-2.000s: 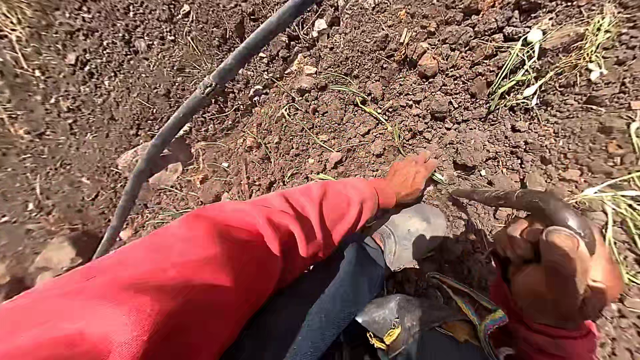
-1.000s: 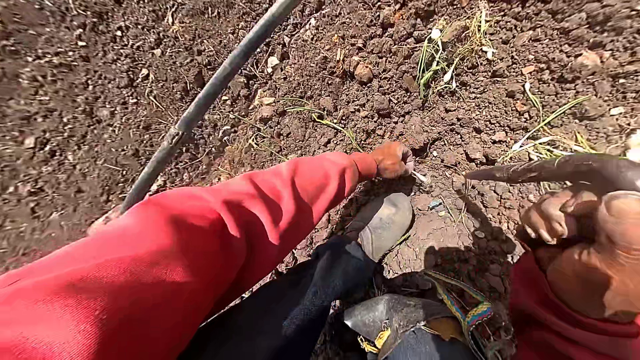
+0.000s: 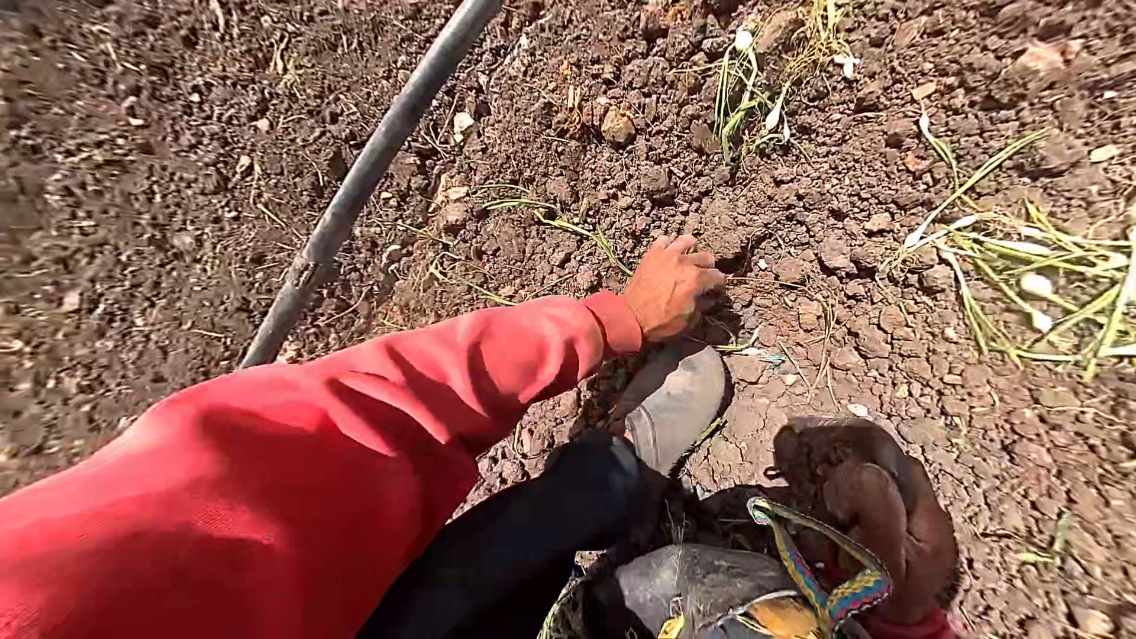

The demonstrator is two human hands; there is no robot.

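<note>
My left hand (image 3: 672, 286), in a red sleeve, rests low at the loose brown soil (image 3: 799, 231), just beyond the toe of a grey shoe (image 3: 676, 404). Its fingertips are hidden, and a short green and white plant piece (image 3: 745, 346) lies beside it on the ground. At the lower right my right hand (image 3: 887, 515) is in shadow, next to a woven multicoloured strap (image 3: 821, 568); whether it holds anything is not clear.
A long grey pipe (image 3: 373, 169) crosses the upper left. Onion-like plants with white bulbs (image 3: 1034, 284) lie in a pile at the right, and a smaller bunch (image 3: 745, 89) lies at the top. Small stones (image 3: 619, 126) dot the soil.
My right hand has moved down toward the strap, and the dark pointed tool seen in it before is no longer plainly visible. My left hand stays near the soil by the shoe.
</note>
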